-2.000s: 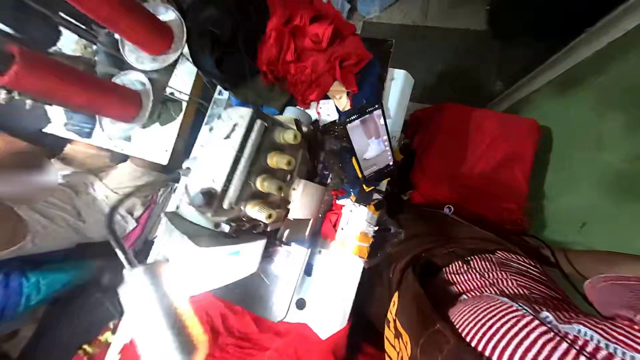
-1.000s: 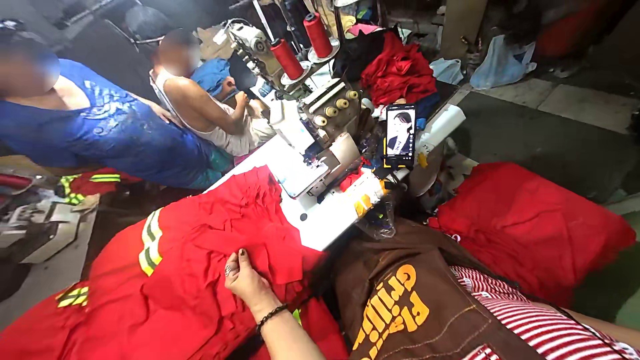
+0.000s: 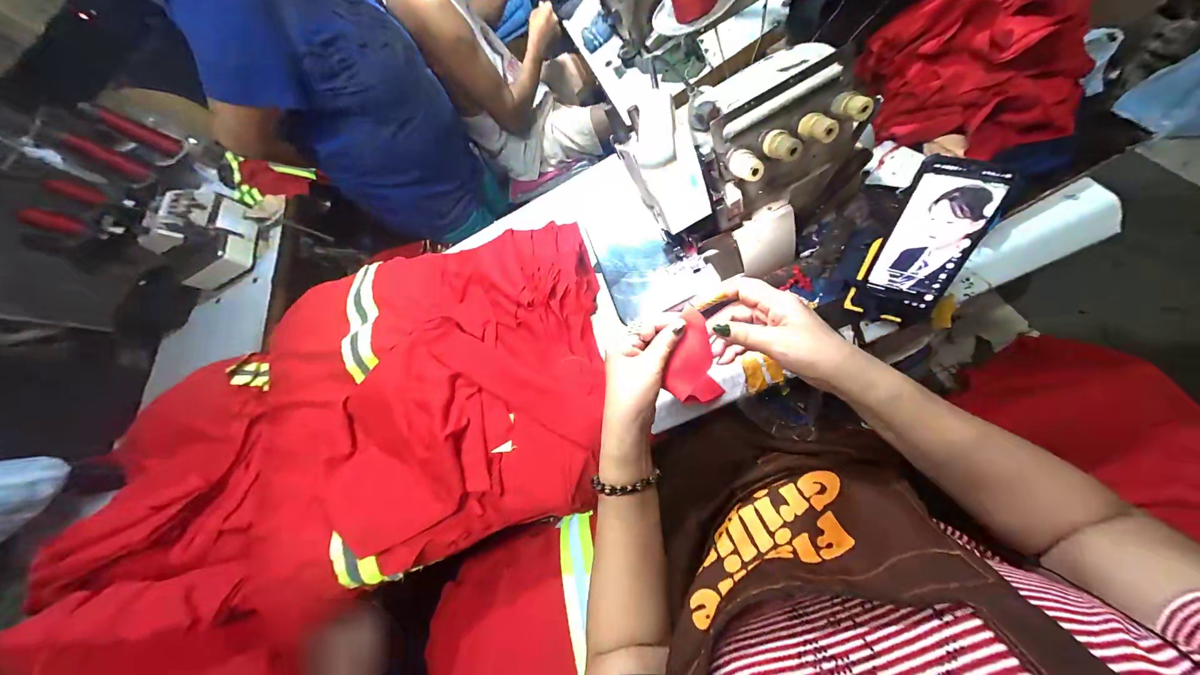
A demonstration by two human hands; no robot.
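Just in front of an overlock sewing machine [image 3: 783, 141], a small red fabric piece [image 3: 692, 361] is pinched by my left hand [image 3: 645, 361], thumb on its upper edge. My right hand [image 3: 769, 328] is at the piece's other side, fingers curled, its thumb near the cloth; whether it grips the cloth cannot be told. The needle and presser foot area [image 3: 689, 258] lies just beyond both hands. Left of my left hand, a heap of red garments with reflective yellow and silver strips [image 3: 450, 375] covers the white table [image 3: 548, 195].
A smartphone [image 3: 937, 234] leans right of the machine. Red cloth is heaped behind it [image 3: 975, 75] and at the lower right [image 3: 1087, 422]. Two people sit across the table, one in a blue shirt [image 3: 347, 103]. Another sewing machine [image 3: 202, 230] with red thread cones stands at left.
One second ago my left hand rested on the red garments; now it holds a small red piece by the machine. My right hand has come into view beside it.
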